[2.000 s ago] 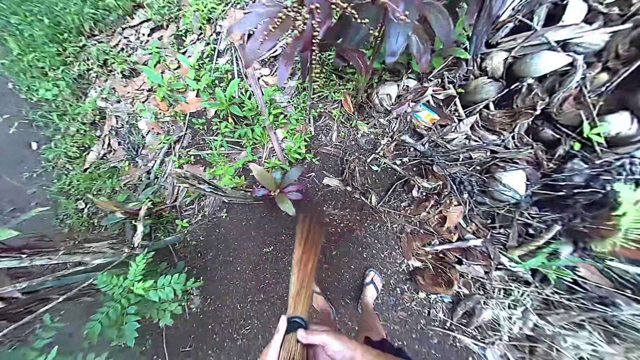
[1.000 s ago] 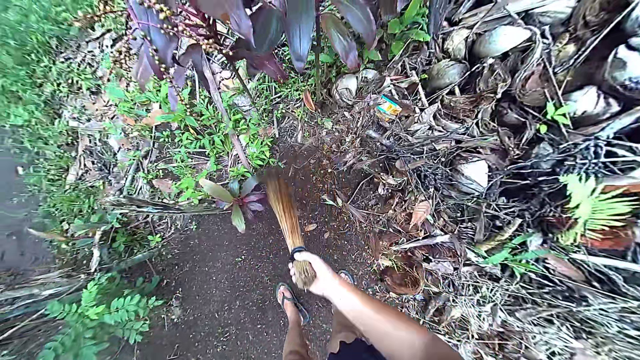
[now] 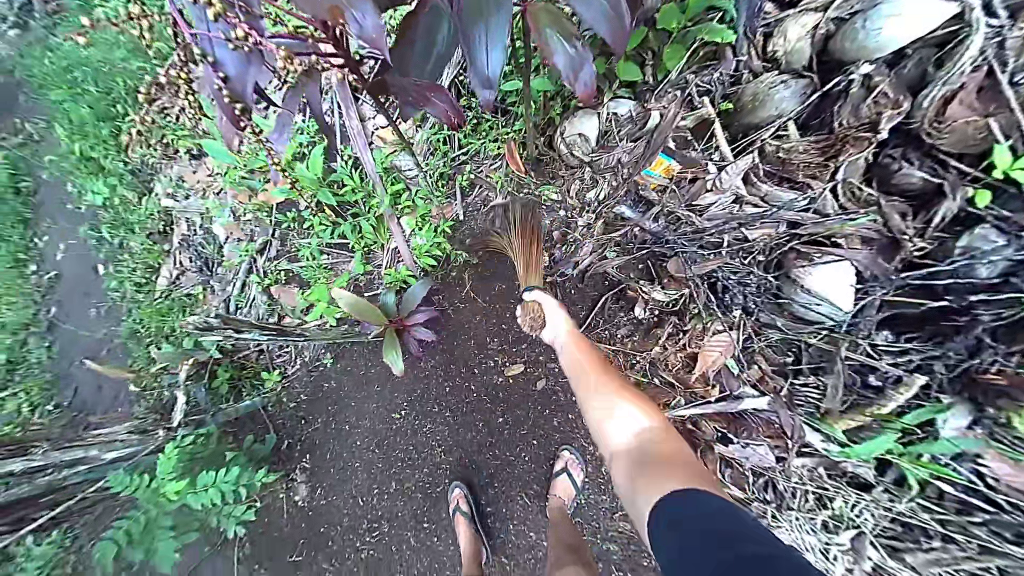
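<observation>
A short stick broom [image 3: 520, 240] of thin brown bristles, bound with a dark band, is in my right hand [image 3: 546, 318]. My fingers close around its tied butt end, just below the band. The bristle tips fan out, slightly blurred, over dark soil [image 3: 400, 448] beside small green weeds. To the left of the broom grows a small plant with green and purple leaves [image 3: 394, 324]. My left hand is out of view.
Coconut husks [image 3: 772, 100] and dry fronds are heaped at right, with a colourful wrapper [image 3: 660, 170] near their edge. A purple-leaved shrub [image 3: 424, 44] overhangs the top. Green fern-like leaves [image 3: 188, 488] stand lower left. My sandalled feet [image 3: 566, 480] are at the bottom.
Two seconds ago both hands were at the broom; now only my right hand holds it. Since one second ago, the arm has reached forward and the bristles have moved right, away from the small purple-green plant.
</observation>
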